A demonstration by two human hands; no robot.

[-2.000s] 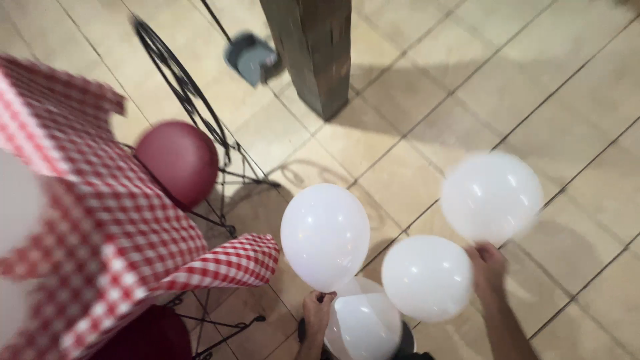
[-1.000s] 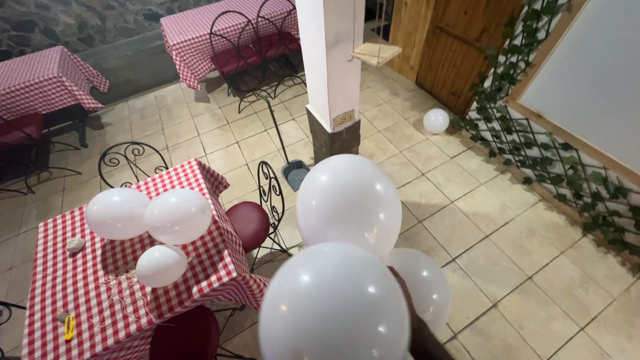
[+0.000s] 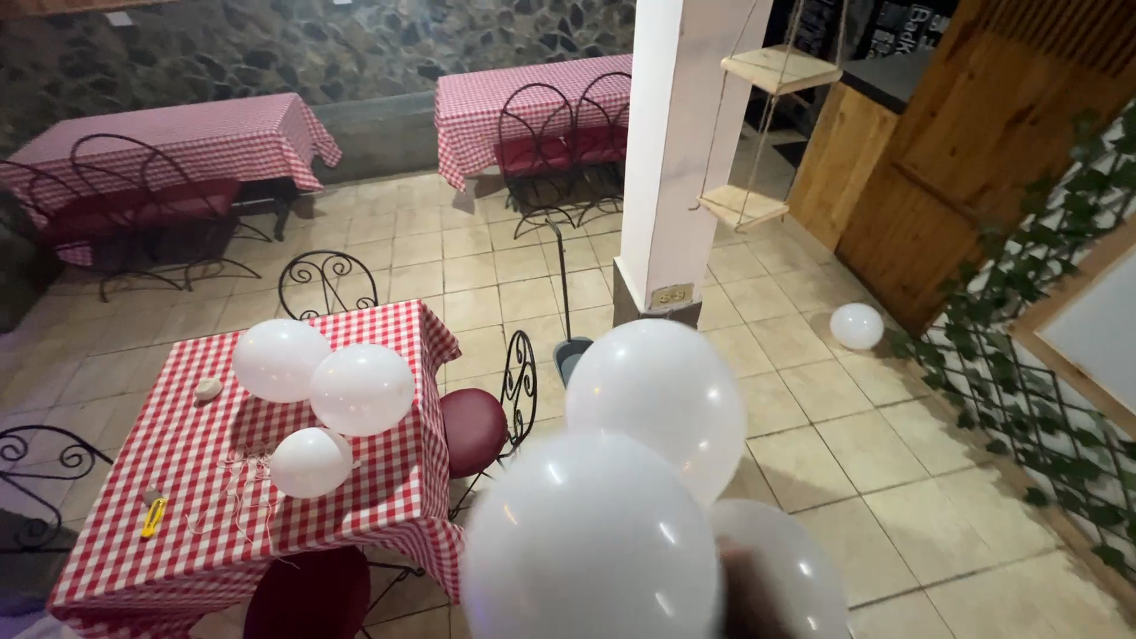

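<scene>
Close to the camera, a large white balloon (image 3: 595, 541) overlaps a second white balloon (image 3: 657, 399), and a third white balloon (image 3: 790, 568) shows at their lower right. My right hand (image 3: 750, 590) is a dark blur between the front balloon and the third one; its fingers and any grip are hidden. My left hand is out of view. Three more white balloons (image 3: 282, 359) rest on the red-and-white checked tablecloth (image 3: 355, 524) to the left. Loose pale strings (image 3: 244, 497), a yellow-handled cutter (image 3: 153, 517) and a pale stone-like object (image 3: 209, 389) lie there too.
Red-seated metal chairs (image 3: 475, 430) surround the near table. A square pillar (image 3: 666, 151) stands ahead, with a long-handled dustpan (image 3: 572, 351) beside it and a hanging wooden swing shelf (image 3: 745, 206). Another white balloon (image 3: 856, 326) lies on the tiles near the ivy lattice (image 3: 1003, 373).
The view has swung up from the floor to the wider room. Both hands showed at balloons two seconds ago; now only part of my right hand shows, behind the raised balloons.
</scene>
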